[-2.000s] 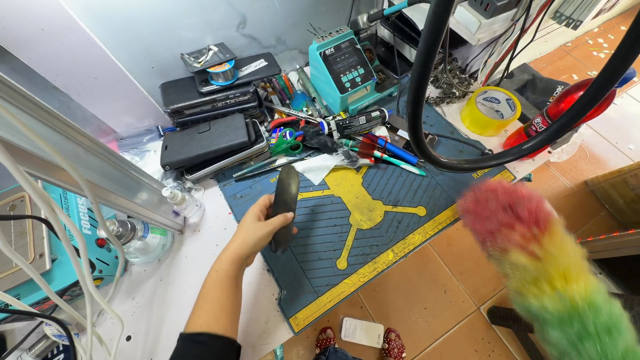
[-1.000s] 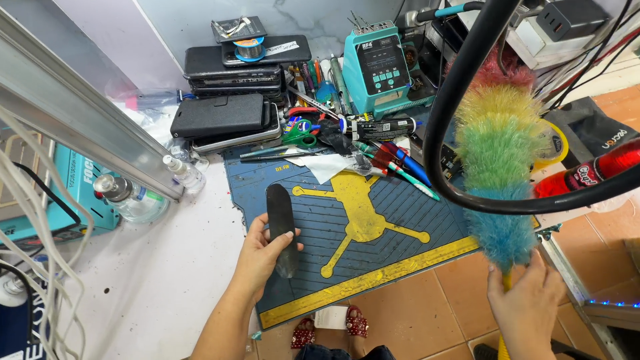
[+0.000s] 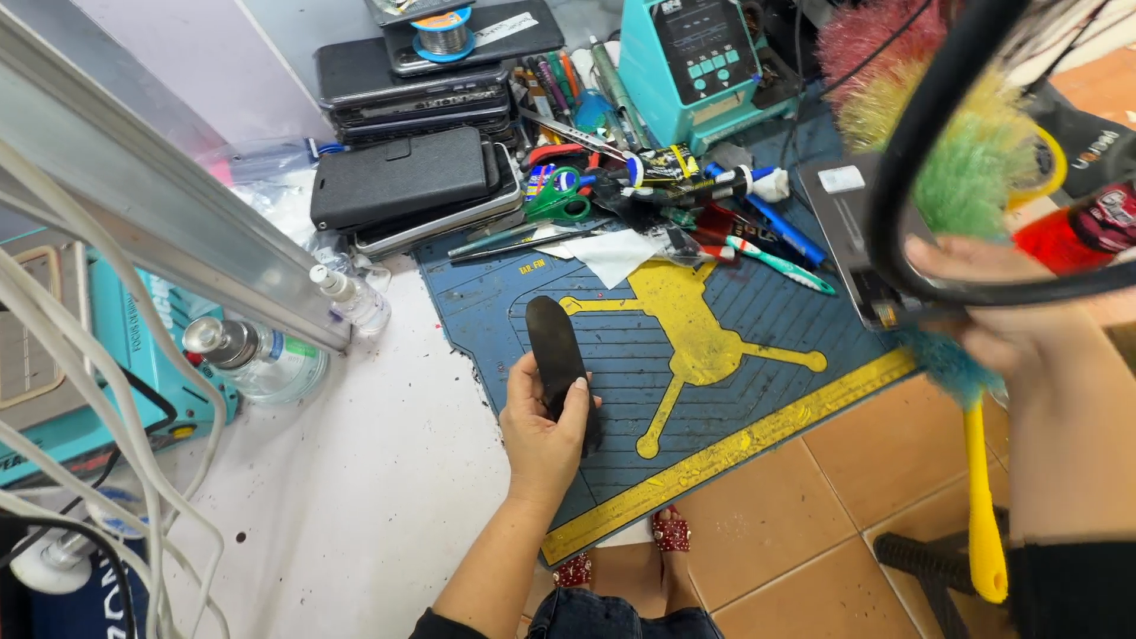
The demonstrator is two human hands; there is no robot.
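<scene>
My left hand (image 3: 548, 426) is closed around a long, rounded black object (image 3: 557, 355) that I cannot identify, held above the blue work mat (image 3: 586, 479) with a yellow pattern. On the right, partly behind a black cable loop, my right hand (image 3: 985, 302) is at a flat dark device (image 3: 843, 213) at the mat's right side; its grip is partly hidden and blurred. A multicoloured feather duster (image 3: 923, 115) with a yellow handle (image 3: 981, 506) is beside and behind that hand; whether the fingers hold it cannot be told. A toothbrush (image 3: 781, 264) lies left of the device.
Stacked phones and cases (image 3: 399, 182) stand behind the mat, near green scissors (image 3: 561, 197), pens, tweezers and a teal soldering station (image 3: 692, 67). Bottles (image 3: 257, 355) and white cables (image 3: 133, 355) are at left. The thick black cable loop (image 3: 896, 169) crosses the right side; a red bottle (image 3: 1078, 231) lies behind.
My right hand, out of view at first, came in holding the duster's handle and has since moved up to the flat device. My left hand still holds the black object. The view has moved closer.
</scene>
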